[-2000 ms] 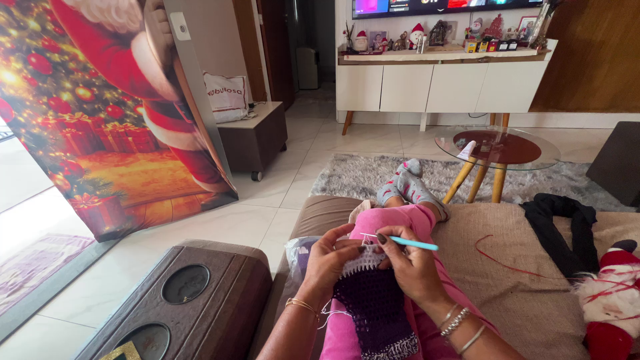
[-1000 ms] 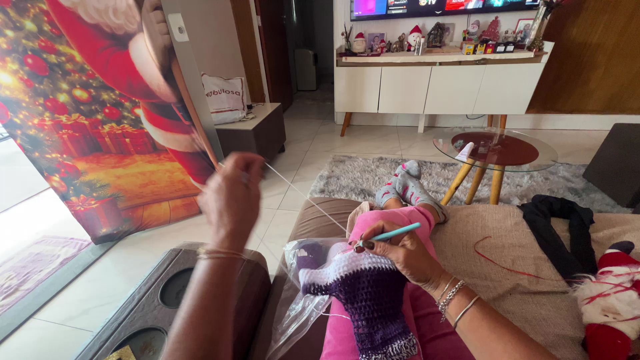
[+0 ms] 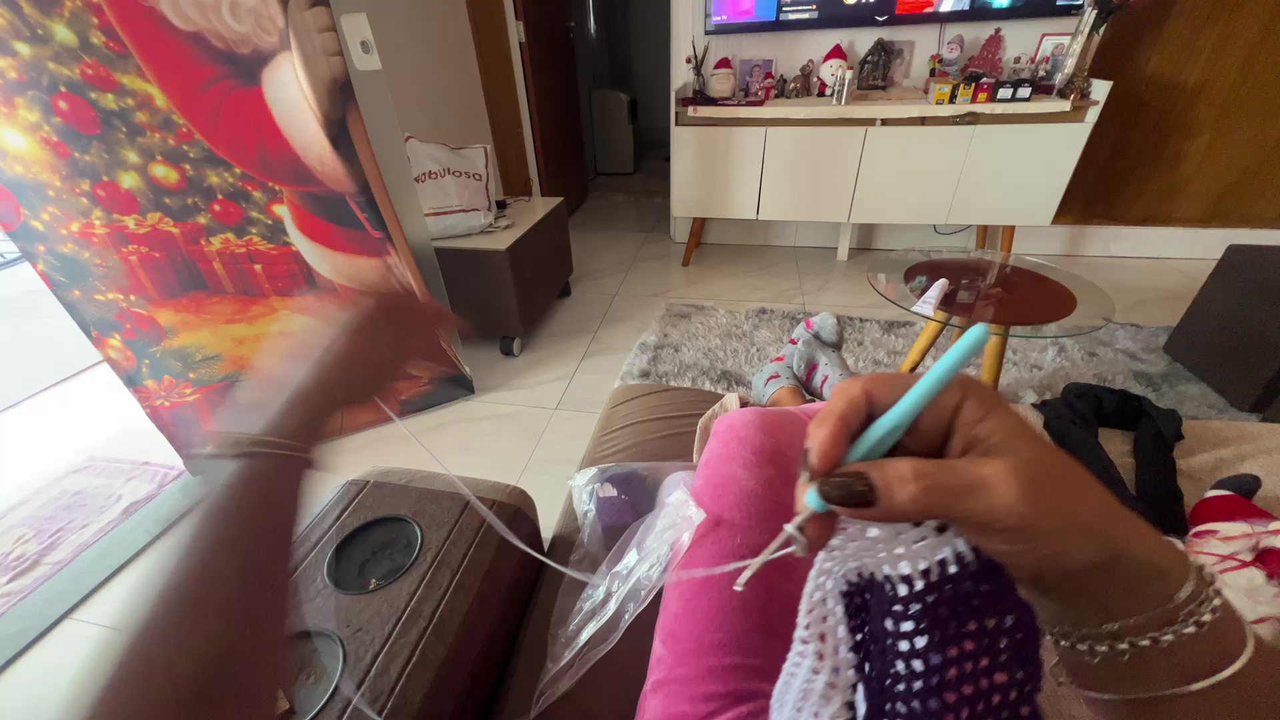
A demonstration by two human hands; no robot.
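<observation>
My right hand (image 3: 930,470) grips a crochet hook with a turquoise handle (image 3: 915,400), its metal tip pointing down and left with white yarn looped on it. Below the fingers hangs crocheted work (image 3: 940,620), dark purple with a white edge, over the pink-clad leg. My left hand (image 3: 370,350) is raised at the left and blurred; a strand of white yarn (image 3: 480,510) runs from near it toward the hook. Whether its fingers are closed on the strand is unclear. A clear plastic bag (image 3: 625,560) with purple yarn (image 3: 620,500) inside lies beside the leg.
A brown armrest with cup holders (image 3: 420,570) is at lower left, below a Christmas-printed panel (image 3: 200,220). Ahead are a grey rug (image 3: 690,345), a round glass table (image 3: 1090,305) and a white cabinet (image 3: 810,175). Black cloth (image 3: 1110,430) lies on the right.
Two seconds ago both hands were together at the work. The left hand moved out to the left, drawing out a strand of yarn; the right hand has kept the hook.
</observation>
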